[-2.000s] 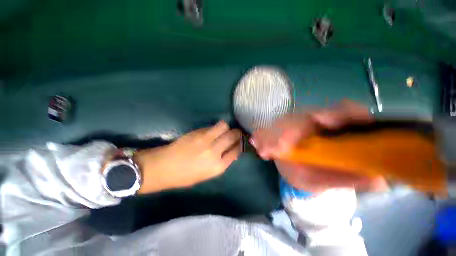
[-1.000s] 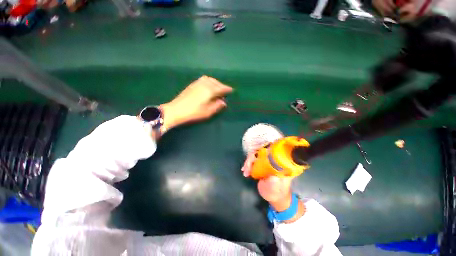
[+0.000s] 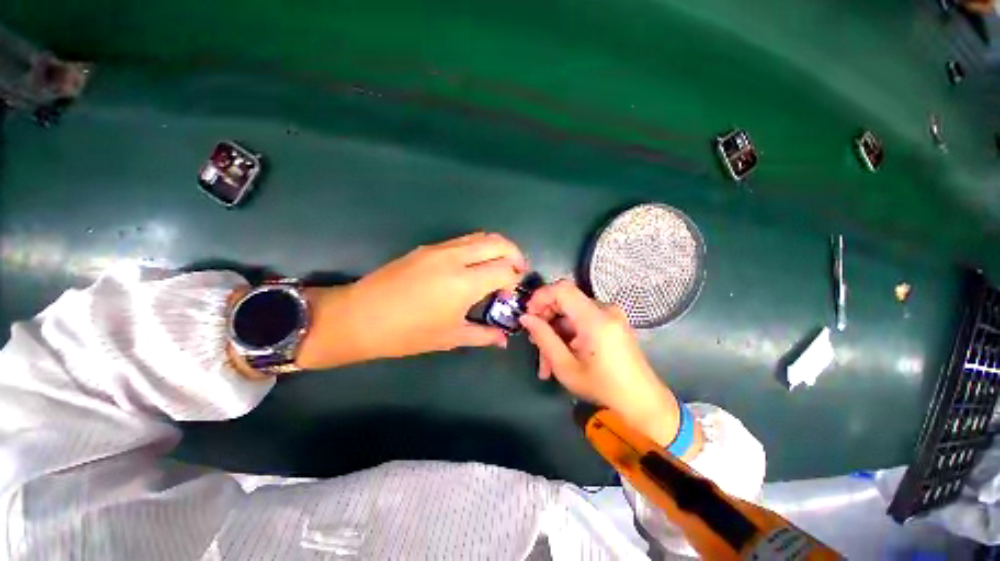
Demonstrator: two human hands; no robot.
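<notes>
My left hand, with a round watch on its wrist, holds a small dark square watch housing in its fingertips at the middle of the bench. My right hand, with a blue wrist band, pinches the right side of the same housing with thumb and fingers. The hands partly hide the housing. The orange and black electric screwdriver lies below my right wrist, pointing down to the right, outside my fingers; what holds it cannot be told. The round screw dish sits just beyond my right hand, its surface full of dots.
One housing lies at the left. Others lie at the right on the brighter green strip, one of them nearer. Tweezers, a white scrap and a tan bit lie right. A black tray stands at the right edge.
My left hand has come back from the brighter green strip and now holds a housing. My right hand has left the screwdriver and joined it. The screwdriver has moved below my right wrist.
</notes>
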